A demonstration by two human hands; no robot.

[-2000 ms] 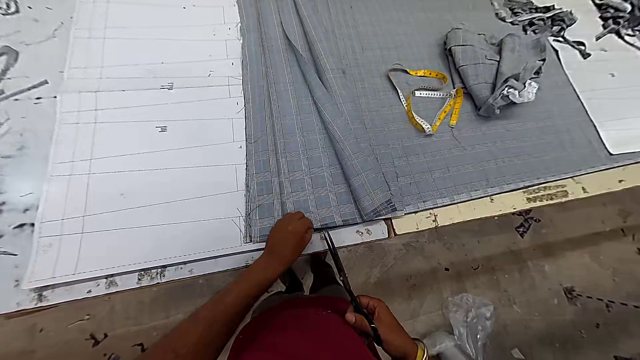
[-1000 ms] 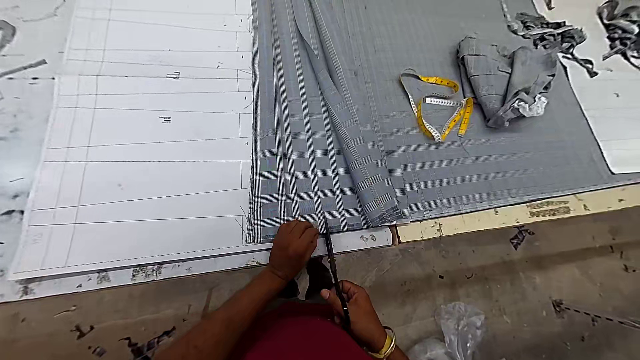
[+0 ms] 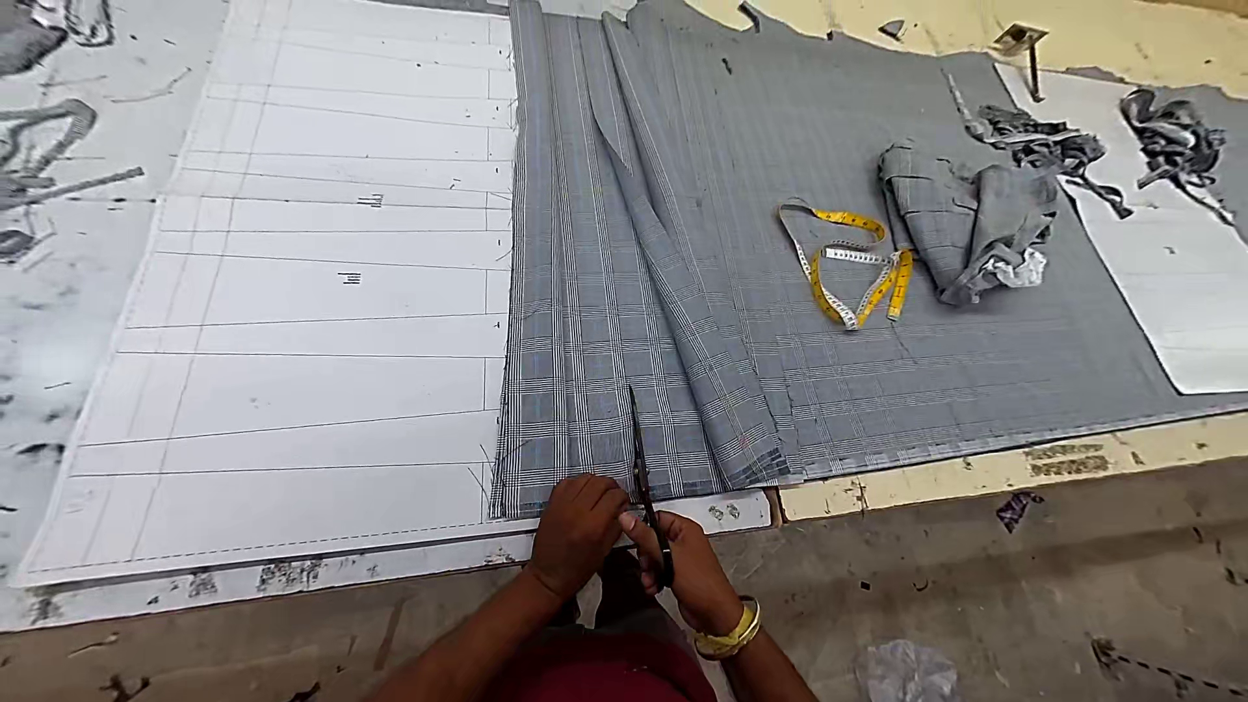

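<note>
Grey checked fabric [image 3: 604, 322] lies in long folds on the table, its lower edge at the table's front. My right hand [image 3: 687, 565] holds black-handled scissors [image 3: 642, 458], whose blades lie over the fabric and point away from me. Close beside it on the left, my left hand [image 3: 577, 531] is bent over the fabric's front edge with its fingers curled; what is between them is hidden. White paper [image 3: 312, 390] with ruled pattern lines spreads to the left of the fabric. A yellow and white measuring tape [image 3: 829, 297] is looped on the fabric to the right.
A crumpled grey cloth piece [image 3: 936, 224] lies beyond the tape, with dark fabric scraps [image 3: 1048, 146] behind it. More white paper [image 3: 1180, 283] is at the far right. A clear plastic bag [image 3: 907, 673] and small scraps are on the floor beyond the table's front edge [image 3: 975, 487].
The scissors have moved in over the fabric beside my left hand, and my right hand has come up closer to the table edge.
</note>
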